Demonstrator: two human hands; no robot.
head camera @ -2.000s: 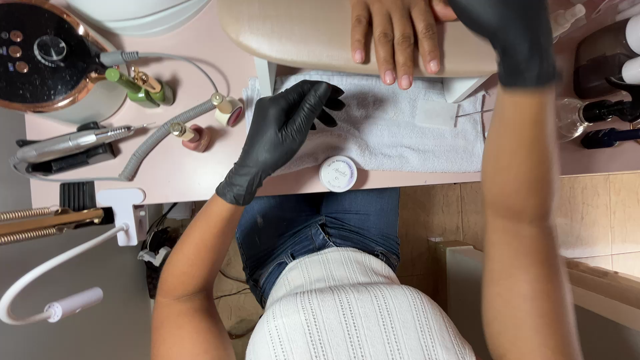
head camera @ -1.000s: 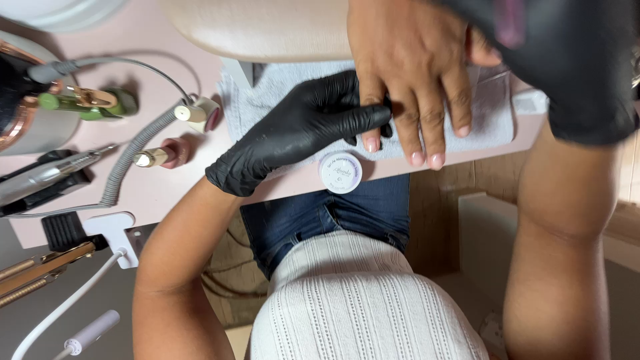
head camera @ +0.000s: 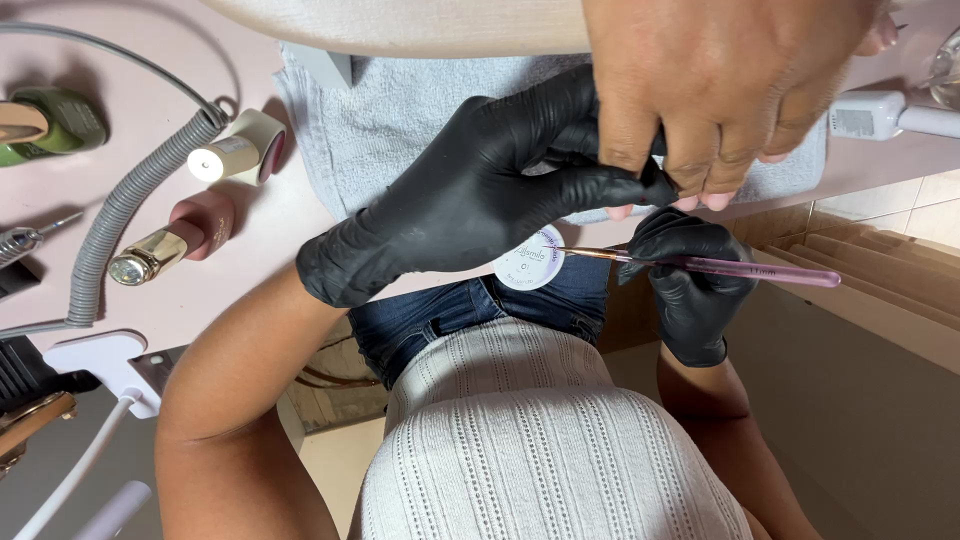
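My left hand (head camera: 480,187), in a black glove, grips a finger of another person's hand (head camera: 720,82) between thumb and fingertips. That hand reaches in from the top, its fingers hanging past the towel's near side. In my right hand (head camera: 690,277), gloved in black too, is a thin nail brush (head camera: 750,268) with a pink handle and copper ferrule. Its tip points left, over the lid of a round white jar (head camera: 529,259) at the table's near edge; whether it touches the lid I cannot tell. My left hand partly covers the jar.
A grey towel (head camera: 390,120) lies under the hands, below a padded armrest (head camera: 420,26). At left are nail polish bottles (head camera: 210,217), a coiled grey cord (head camera: 135,202), a nail drill handpiece (head camera: 19,244) and a white lamp clamp (head camera: 101,360). A white bottle (head camera: 866,116) lies at right.
My right hand has come down from the upper right to beside the jar, with the brush now plainly seen. Two seconds ago my left hand was apart from the other person's hand. The view has moved closer.
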